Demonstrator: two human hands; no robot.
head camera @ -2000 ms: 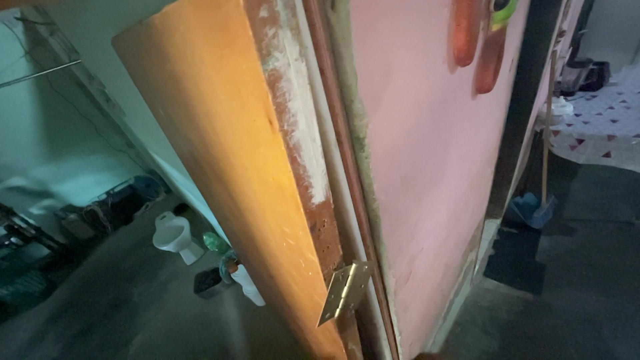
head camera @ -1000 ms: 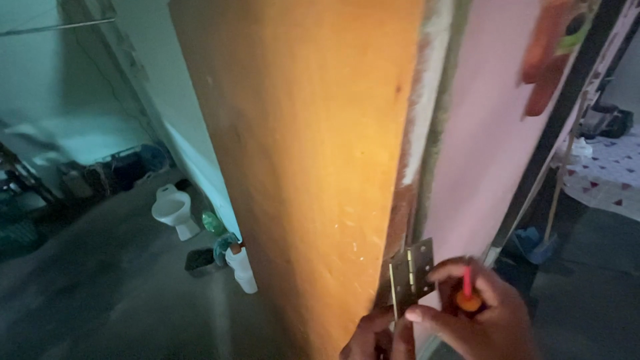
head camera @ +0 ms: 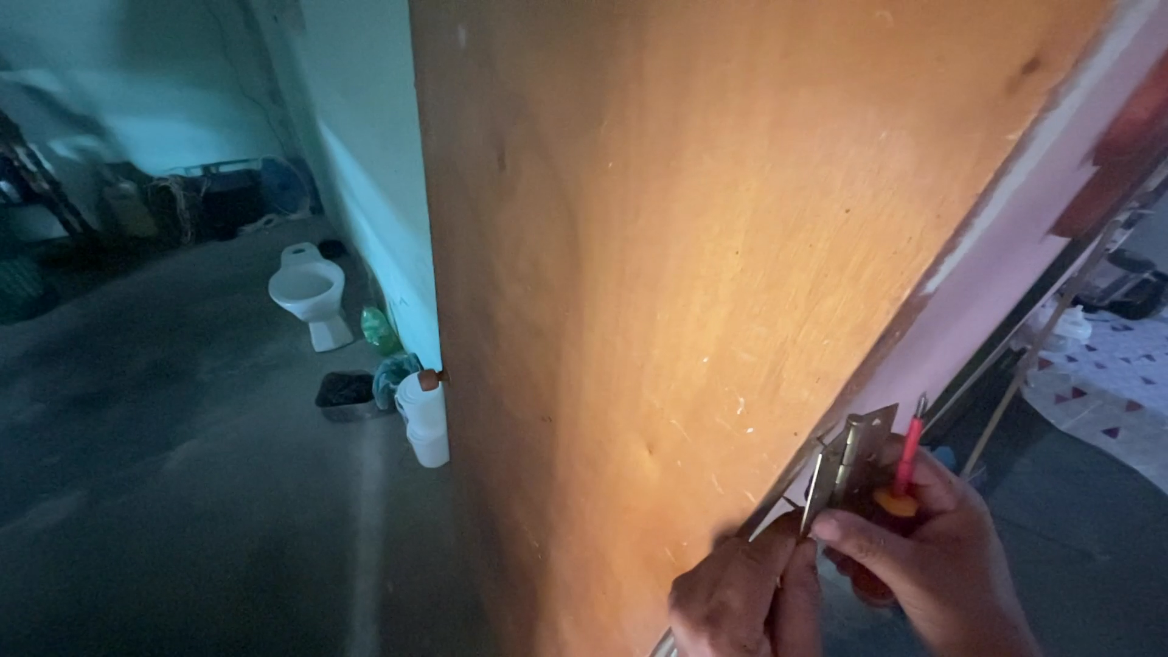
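A metal butt hinge (head camera: pixel 849 456) stands at the edge of an orange-brown wooden door (head camera: pixel 657 274), low on the right. My right hand (head camera: pixel 949 547) has a screwdriver with a red shaft (head camera: pixel 908 454) in its grip, tip upward, and its thumb rests by the hinge's lower part. My left hand (head camera: pixel 748 584) is close beside it at the door edge, fingers pinched at the hinge's lower end; a thin pointed piece sticks out near its fingers. Whether a screw is between the fingers cannot be told.
Behind the door, a white toilet bowl (head camera: pixel 308 285), a black bin (head camera: pixel 345 391) and white containers (head camera: pixel 424 420) stand on the dark floor along the wall. A pink surface (head camera: pixel 995 274) lies right of the door edge. Farther right are a long stick (head camera: pixel 1031 365) and a patterned floor covering (head camera: pixel 1095 383).
Two seconds ago no hand was in view and the hinge hung from the door edge. Both hands have come to the hinge, the right one with the screwdriver. The view has shifted.
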